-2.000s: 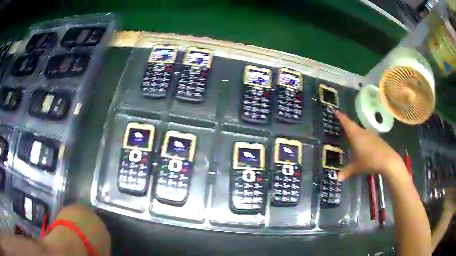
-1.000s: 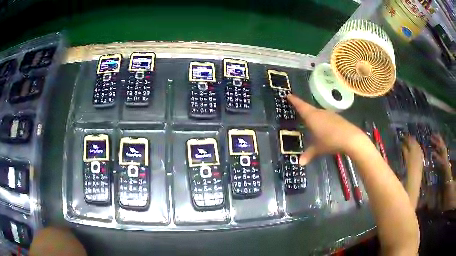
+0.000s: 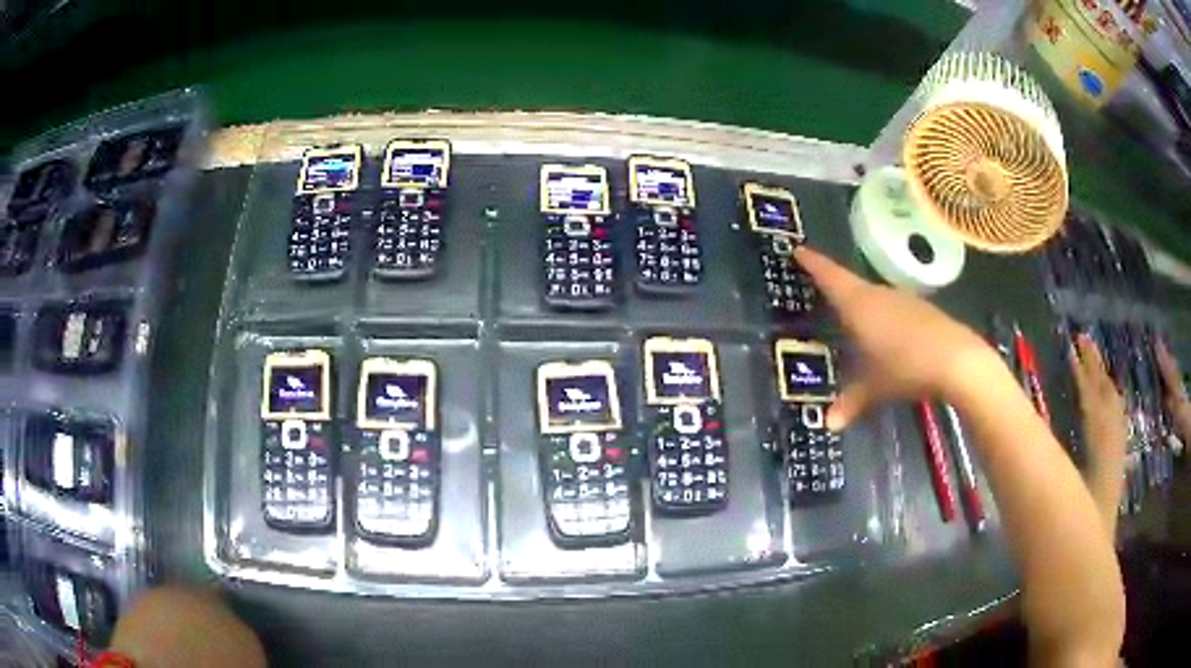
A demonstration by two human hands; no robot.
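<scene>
Several black keypad phones with gold-rimmed screens lie face-up in two rows in a clear blister tray (image 3: pixel 490 281). The back-row phones left of my hand (image 3: pixel 575 235) show white-blue screens. The front-row phones (image 3: pixel 584 450) show a pale logo on dark screens. My right hand (image 3: pixel 875 342) is at the right end, one finger at the upper right phone (image 3: pixel 776 251), the thumb beside the round key of the lower right phone (image 3: pixel 811 420). Both right-hand phones have dimly lit screens. My left hand is cut off by the bottom edge; only the wrist (image 3: pixel 190 633) shows.
A fan (image 3: pixel 986 176) and a pale green ring (image 3: pixel 906 230) stand at the right. Red sticks (image 3: pixel 936 459) lie right of the tray. Another tray with face-down phones (image 3: pixel 79 339) is at the left. A green belt (image 3: pixel 523 59) runs behind. Another person's hands (image 3: pixel 1100 398) are at far right.
The two right-hand phones' screens have gone from dark to dimly lit. My right hand has stayed spread over those phones while the view has shifted.
</scene>
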